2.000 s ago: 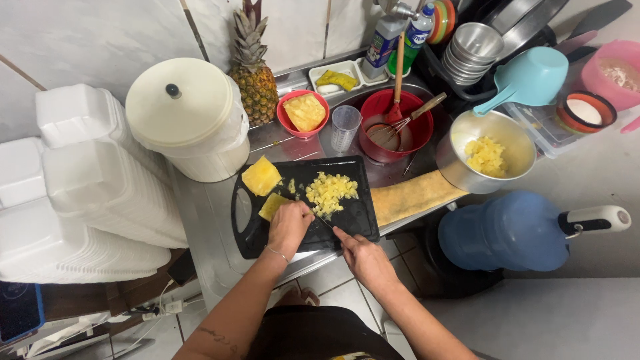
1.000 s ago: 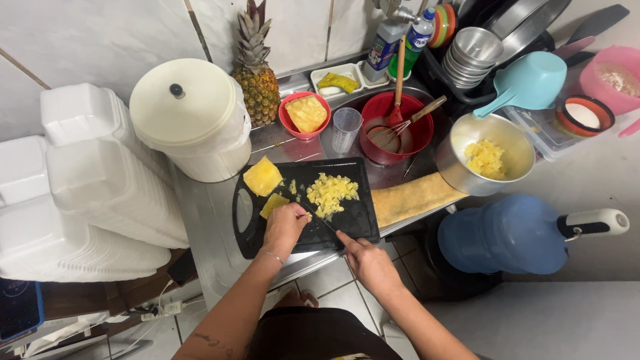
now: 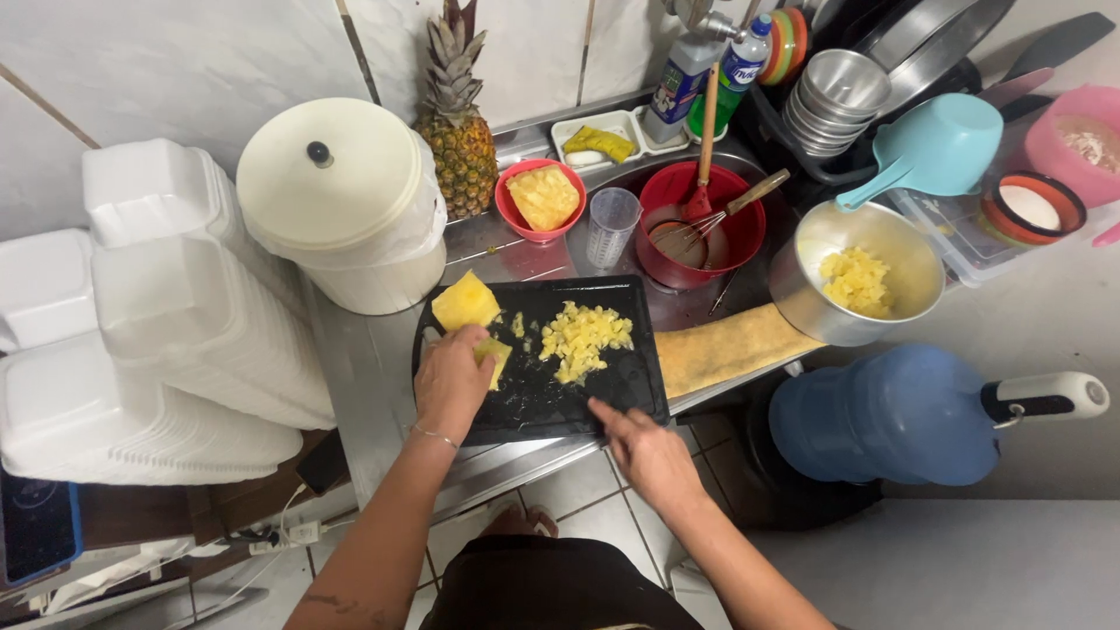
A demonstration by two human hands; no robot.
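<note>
A black cutting board [image 3: 542,416] lies on the steel counter. My left hand [image 3: 452,381] is at its left side, fingers against a flat pineapple piece [image 3: 494,360]; whether they grip it is hard to tell. A thicker pineapple chunk [image 3: 465,302] rests just above that hand. My right hand [image 3: 646,451] is at the board's lower right edge, index finger extended and the others curled, apparently around a knife that barely shows against the black board. Diced pineapple [image 3: 584,339] is heaped right of centre. More diced pineapple [image 3: 857,282] is in an aluminium pot [image 3: 792,284].
Behind the board are a whole pineapple [image 3: 459,157], a red bowl [image 3: 540,234] with pineapple, a measuring cup [image 3: 611,227] and a red basin [image 3: 656,262] with a whisk. A lidded bucket [image 3: 350,219] and foam containers [image 3: 184,341] stand left. A yellow cloth [image 3: 731,350] lies right.
My left hand has moved left and up from beside the diced heap to the flat pineapple piece. My right hand has stayed near the board's lower right edge, its index finger now extended.
</note>
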